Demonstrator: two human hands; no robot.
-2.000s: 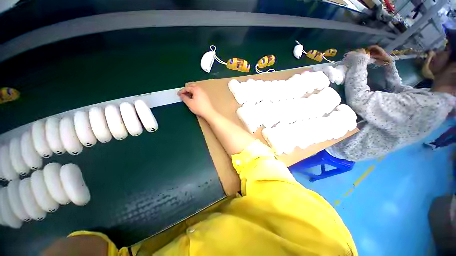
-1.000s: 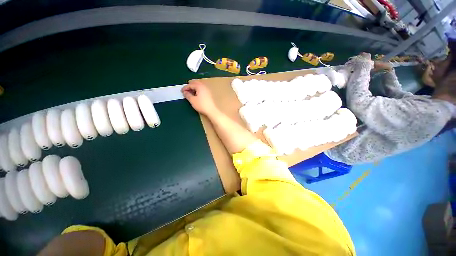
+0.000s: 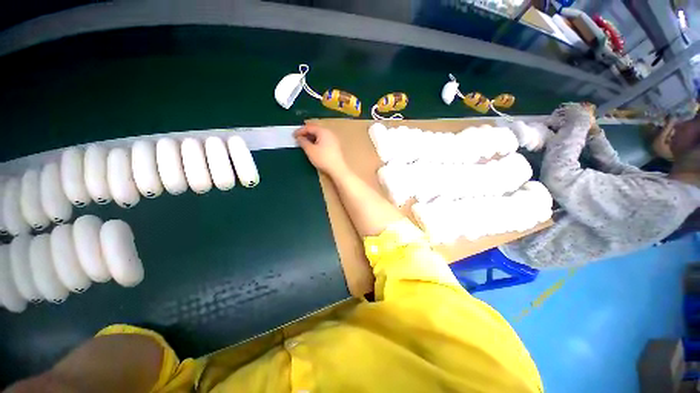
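Observation:
My right hand (image 3: 319, 148) rests at the pale side rail (image 3: 269, 138) by the cardboard's upper left corner, fingers curled together, with nothing seen in it. My left hand is out of the picture; only its bare forearm shows at the lower left. On the green belt beyond the rail lie a white shell (image 3: 289, 90) corded to a yellow-brown piece (image 3: 341, 101), and another yellow-brown piece (image 3: 392, 102) with a white cord. Farther right lie a white shell (image 3: 450, 93) and two yellow-brown pieces (image 3: 477, 101).
Two rows of white shells (image 3: 120, 176) stand on the green worktop (image 3: 230, 238) at left. Three dense shell rows (image 3: 453, 179) lie on the cardboard (image 3: 343, 222) at right. A neighbouring person in a grey speckled sleeve (image 3: 572, 153) works at the right, near a blue stool (image 3: 495, 270).
The view has shifted. The corded pieces on the belt have moved left relative to my right hand, which stays at the rail. The yellow piece at the far left has left the picture.

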